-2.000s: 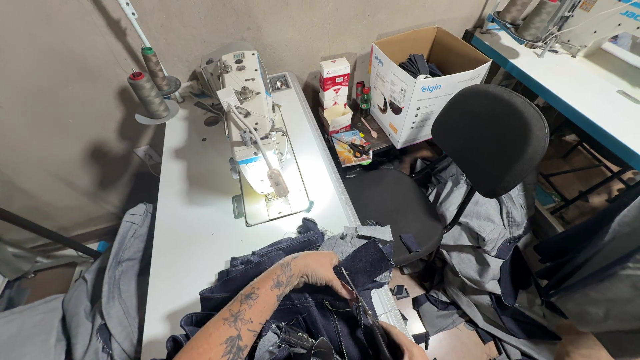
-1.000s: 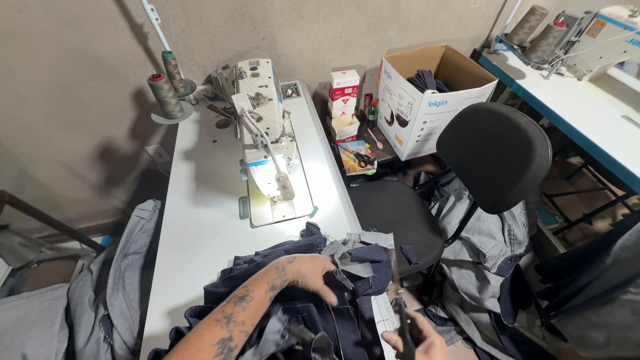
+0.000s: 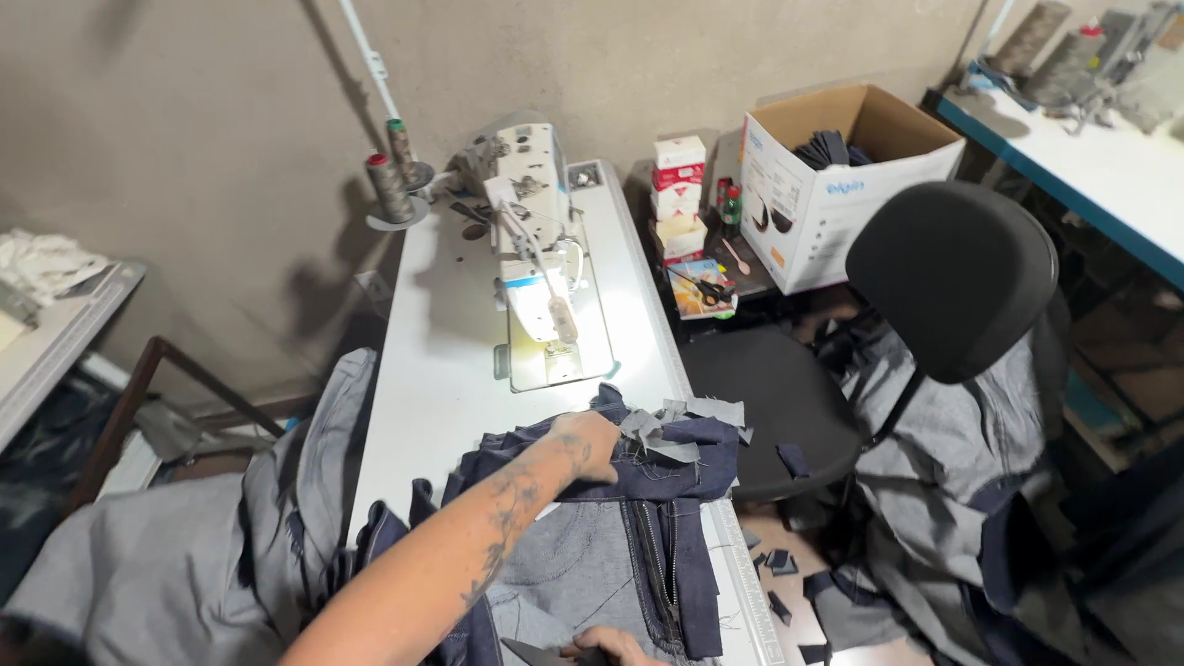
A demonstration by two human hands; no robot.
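My left hand has its fingers curled down on the waistband of dark blue denim trousers, beside grey fabric scraps and loose threads. The trousers lie partly inside out near the front of the sewing table, their metal zipper showing. At the bottom edge, partly cut off, my right hand is closed around scissors, whose blade points left over the grey inner side of the denim. Behind the cloth stands an industrial sewing machine with its lamp lit.
A black chair stands right of the table. Beyond it are a cardboard box holding dark fabric and a small shelf with black scissors. Thread cones stand at the back left. Denim piles flank the table, and scraps lie on the floor.
The denim now lies spread, with its zipper and grey inside showing. My right hand with the scissors has moved from the cloth's right side to the bottom edge.
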